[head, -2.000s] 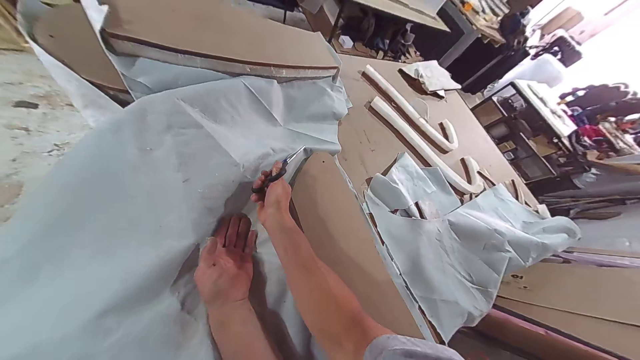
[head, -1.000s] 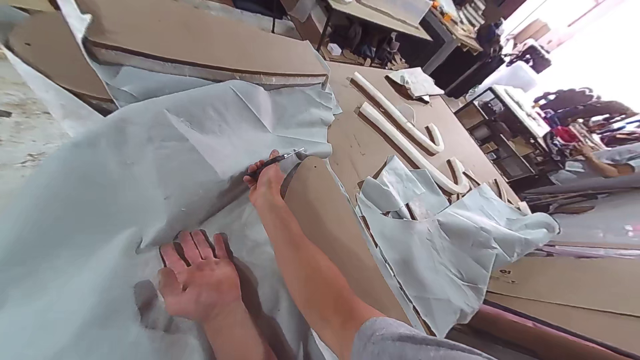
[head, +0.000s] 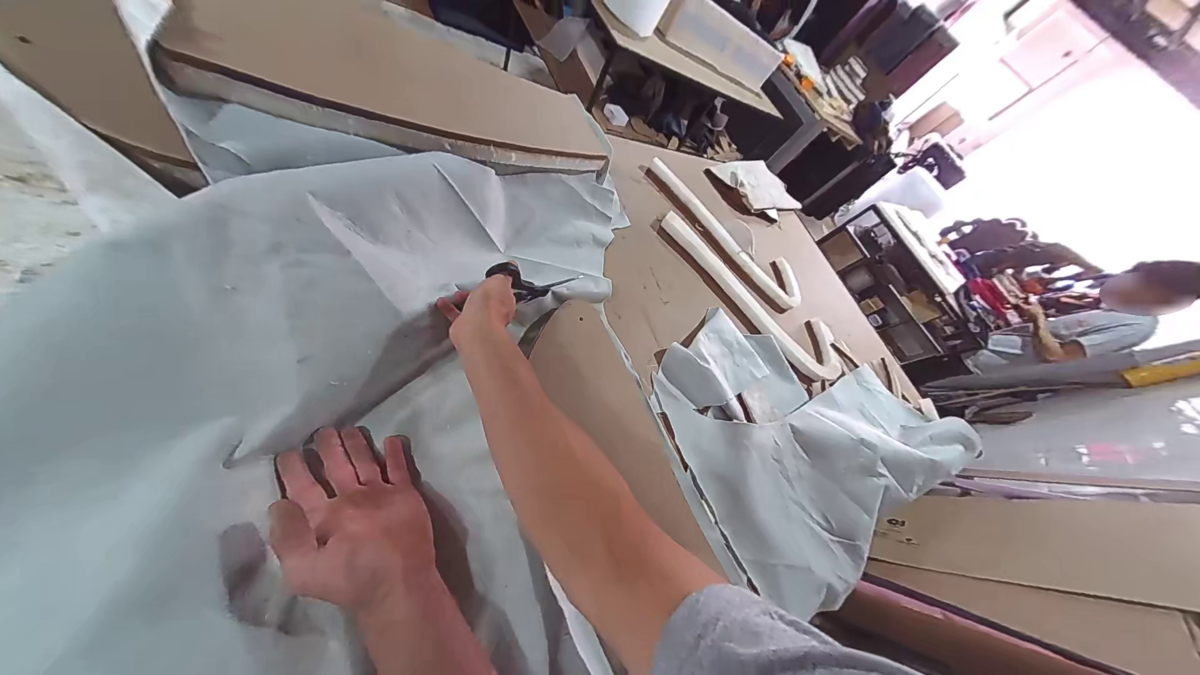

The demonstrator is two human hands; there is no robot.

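Observation:
My left hand lies spread on a large pale grey-blue sheet of fabric, with its fingers apart and nothing held. Farther up, my right hand grips black-handled scissors, their blades at the fabric's edge and pointing right. Beneath and beside the fabric is a curved brown board, partly hidden by my right forearm. Whether the blades are closed on the cloth I cannot tell.
Another brown board with a padded edge lies behind the fabric. Right of it are white J-shaped strips and crumpled fabric offcuts on the brown tabletop. A person is at the far right, near shelves.
My left hand has moved left across the fabric, away from my right forearm, and its fingers have spread. The scissors stay in my right hand. A person has come into view at the right.

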